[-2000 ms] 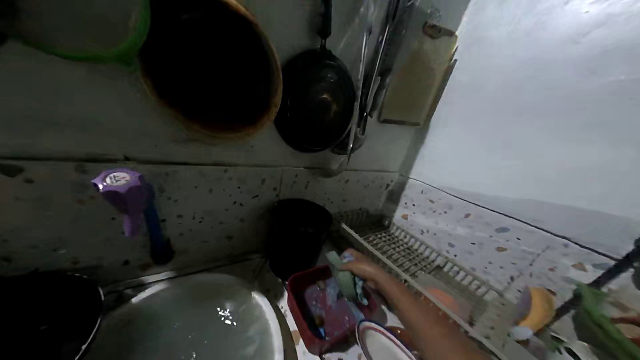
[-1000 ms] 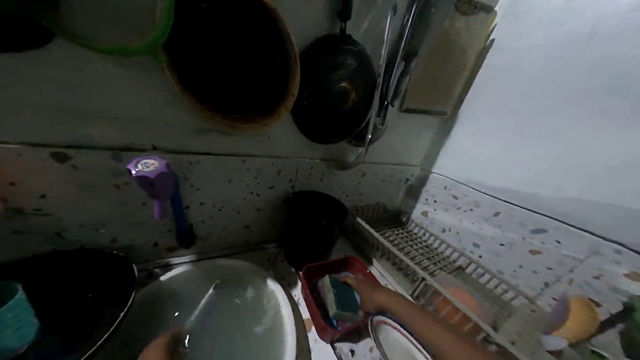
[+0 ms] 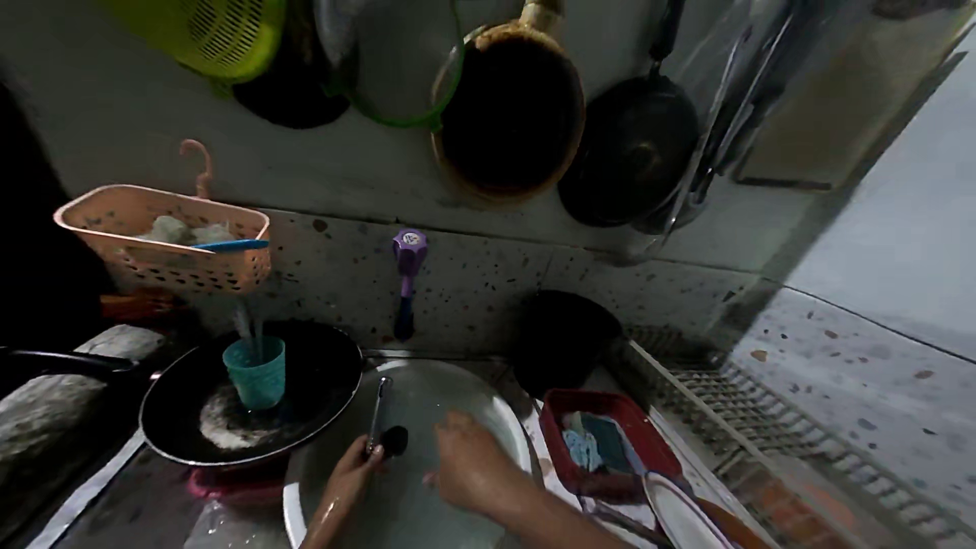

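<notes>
My left hand (image 3: 352,471) holds a slim metal utensil (image 3: 378,408), apparently a spoon, upright over a large round basin of water (image 3: 412,526). A dark round shape (image 3: 394,441) lies right beside that hand; whether it belongs to the utensil I cannot tell. Over the right half of the basin is my right hand (image 3: 467,461), its fingers bent; whether it holds anything is hidden. A red plastic tub (image 3: 560,461) to the right of the basin contains a green scouring sponge (image 3: 608,442) and a light blue cloth or net (image 3: 582,448).
Left of the basin, a black pan (image 3: 171,427) holds a teal cup (image 3: 255,377). A purple-handled tap (image 3: 409,255) is on the wall, with a peach basket (image 3: 164,263) at its left. A black container (image 3: 560,343), a dish rack (image 3: 732,427) and a plate (image 3: 682,511) stand right.
My right hand has moved left from the red tub to over the basin, and the sponge it was at now lies in the tub. My left hand has come further into view with the utensil. The view has swung left.
</notes>
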